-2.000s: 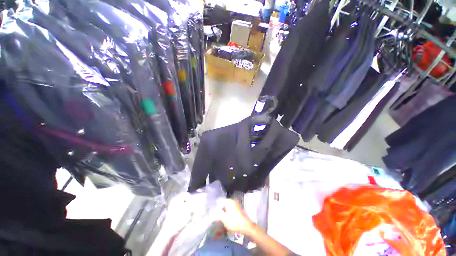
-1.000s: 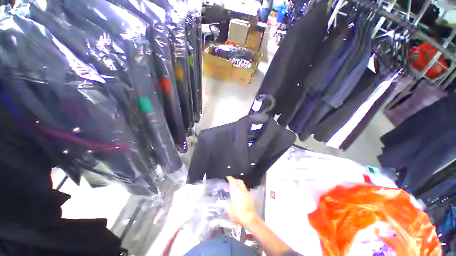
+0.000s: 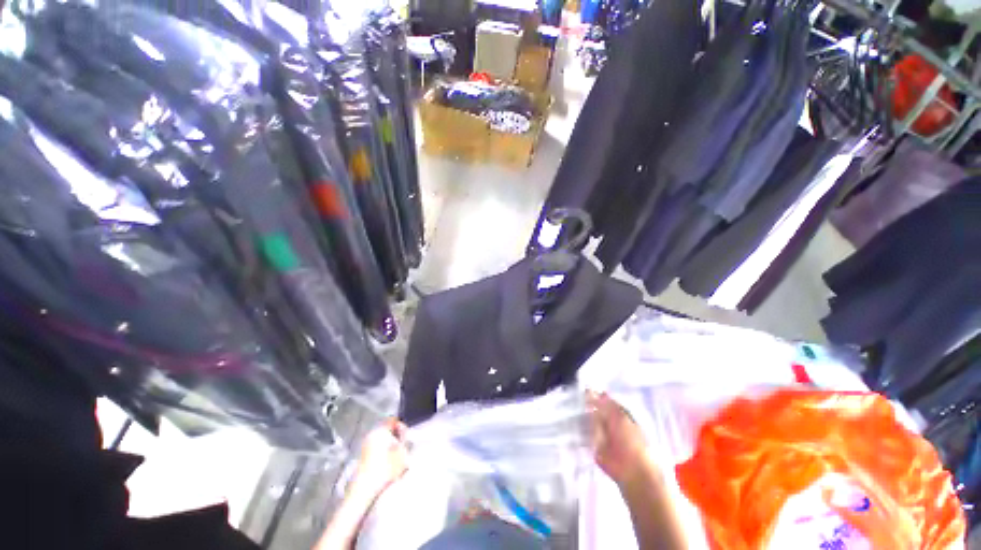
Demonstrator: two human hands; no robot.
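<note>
A dark jacket [image 3: 484, 333] with small shiny buttons and a white neck label hangs upright on a black hanger [image 3: 562, 228] in front of me. Clear plastic film [image 3: 495, 435] lies across the jacket's lower part, spread between my hands. My left hand [image 3: 383, 451] grips the film's left edge beside the jacket's lower left. My right hand [image 3: 615, 430] grips the film's right side, near the white table. A blue strip [image 3: 522, 507] shows through the film. The jacket's hem is hidden by the film.
Bagged jackets [image 3: 215, 140] hang in a dense row at left. Unbagged garments [image 3: 710, 140] hang at right. The white table [image 3: 645, 371] bears a crumpled orange-red plastic bag [image 3: 742, 440]. A cardboard box [image 3: 473, 134] stands on the floor beyond. Dark garments [image 3: 65, 462] are stacked at lower left.
My hands have moved apart, left hand to the left and right hand to the right. The bunched film is now stretched wide between them. The blue strip has come into view.
</note>
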